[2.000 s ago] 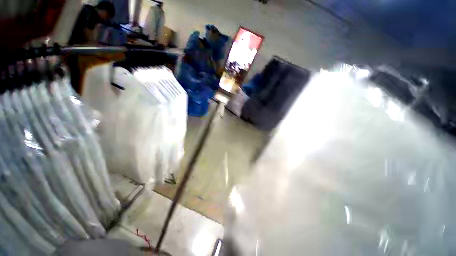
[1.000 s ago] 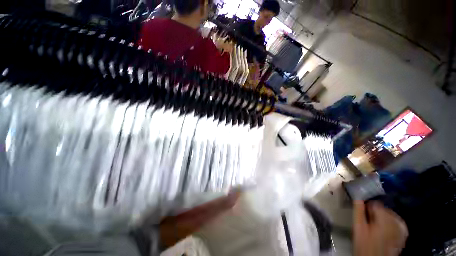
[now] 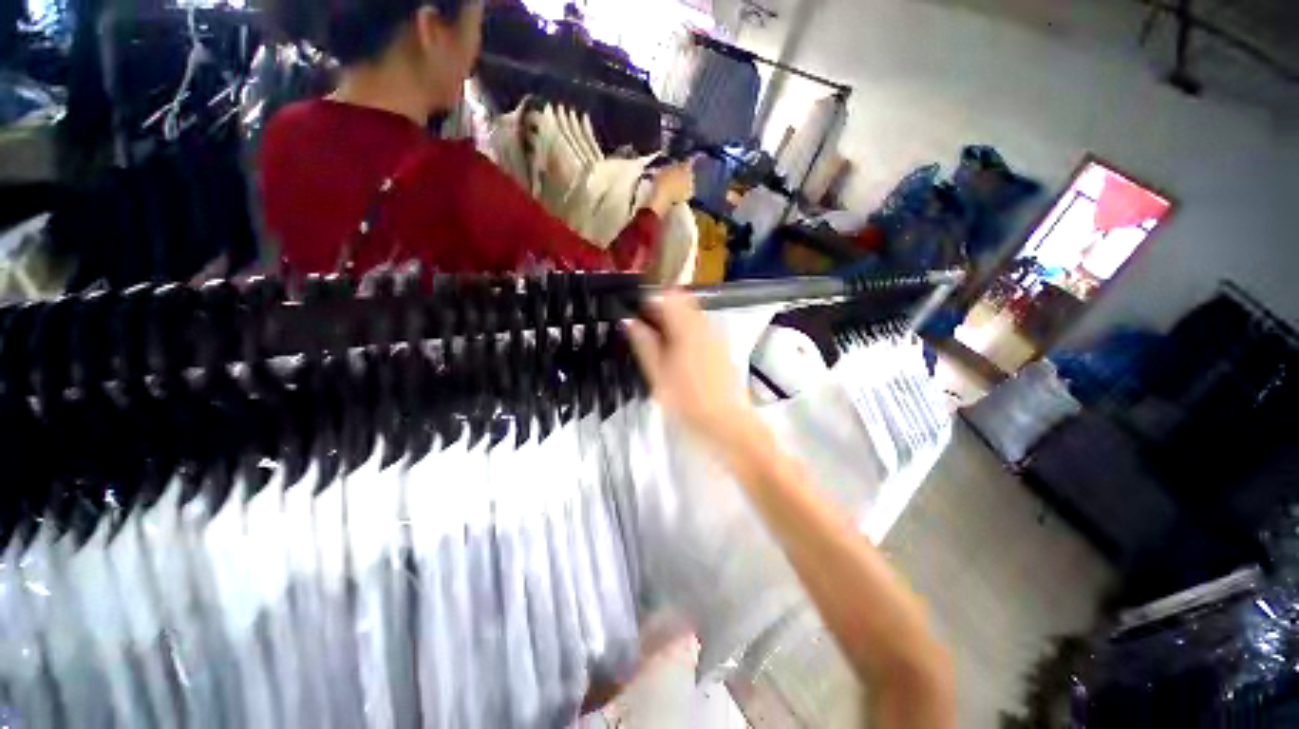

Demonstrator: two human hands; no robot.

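Observation:
White garments under shiny film (image 3: 385, 570) hang in a close row from black hangers (image 3: 470, 342) on the metal rail (image 3: 798, 289). My right hand (image 3: 684, 356) is raised to the rail at the right end of this row, fingers at the black hooks; blur hides whether it grips one. My left hand (image 3: 648, 669) shows only in part, blurred and low, against the right end of the bagged garments; its fingers are unclear. A matt white garment with a black neck mark (image 3: 784, 363) hangs just right of my right hand.
More white garments (image 3: 900, 406) hang at the rail's far end. A person in red (image 3: 385, 200) stands behind the rail, a hand at cream garments (image 3: 570, 150). Dark piles (image 3: 1125, 477) lie at right. A mirror or doorway (image 3: 1076, 249) is at the back wall.
My right hand has moved from the lower right up and left to the rail. My left hand shows lower and less fully. The view has shifted, and the person in red appears larger.

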